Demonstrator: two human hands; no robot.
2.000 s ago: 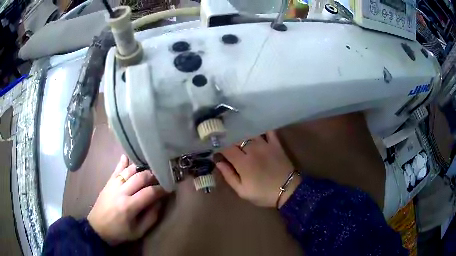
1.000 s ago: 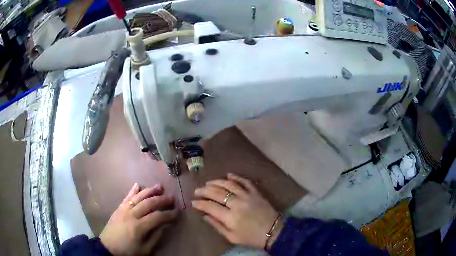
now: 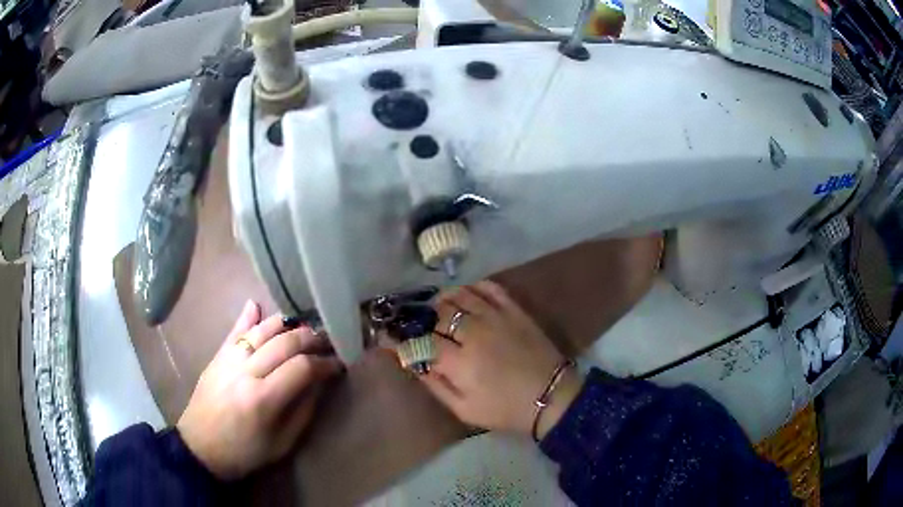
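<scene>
A brown garment panel (image 3: 366,446) lies flat on the machine table, under the head of the white sewing machine (image 3: 594,129). My left hand (image 3: 262,396) lies on the panel left of the needle area, fingers close together and pressing on the cloth. My right hand (image 3: 495,361) lies on the panel to the right of it, its fingertips partly behind the lower tension knob (image 3: 417,351). The machine head hides the needle and presser foot. A thin pale chalk mark (image 3: 170,352) shows on the panel at left.
A plastic-wrapped lamp (image 3: 166,238) hangs left of the head. Silvery tape (image 3: 59,327) edges the table at left. A side tray with white lumps (image 3: 821,342) is at right, with an orange-yellow surface (image 3: 795,451) below. The control panel (image 3: 777,35) sits on the arm.
My view has moved closer to the machine head. Both hands are now up beside the needle area. The pale cloth seen under the arm a second ago no longer shows, and the panel lies differently.
</scene>
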